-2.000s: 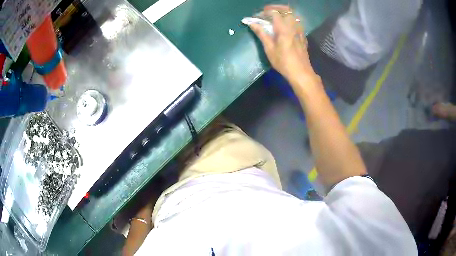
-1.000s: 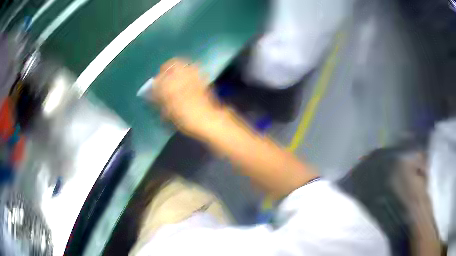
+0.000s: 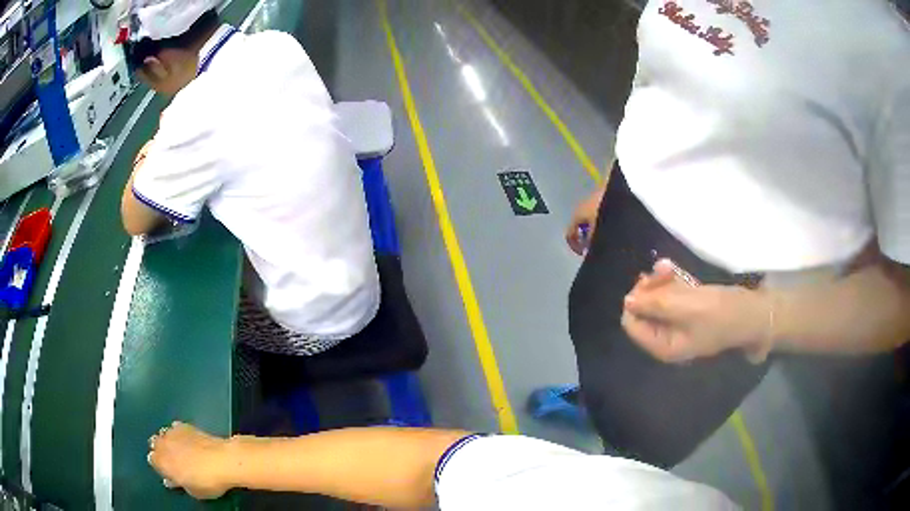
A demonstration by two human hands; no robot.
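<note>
My right hand (image 3: 192,460) is at the lower left, on or just above the green bench (image 3: 180,344), near its edge. Its fingers are curled downward. No white wipe shows at it, and the inside of the hand is hidden, so I cannot tell whether it holds anything. My left hand is out of the picture. The metal plate, the round fixture and the parts box are not in view.
A person in a white shirt (image 3: 289,180) sits leaning on the bench ahead. Another person (image 3: 758,150) stands close on the right, one hand raised. Red (image 3: 32,232) and blue (image 3: 18,277) bins are at the left. A yellow line (image 3: 439,200) crosses the grey floor.
The view has swung away from the metal plate toward the aisle and the two people. My right hand now appears lower left, and the white piece seen at its fingers earlier no longer shows.
</note>
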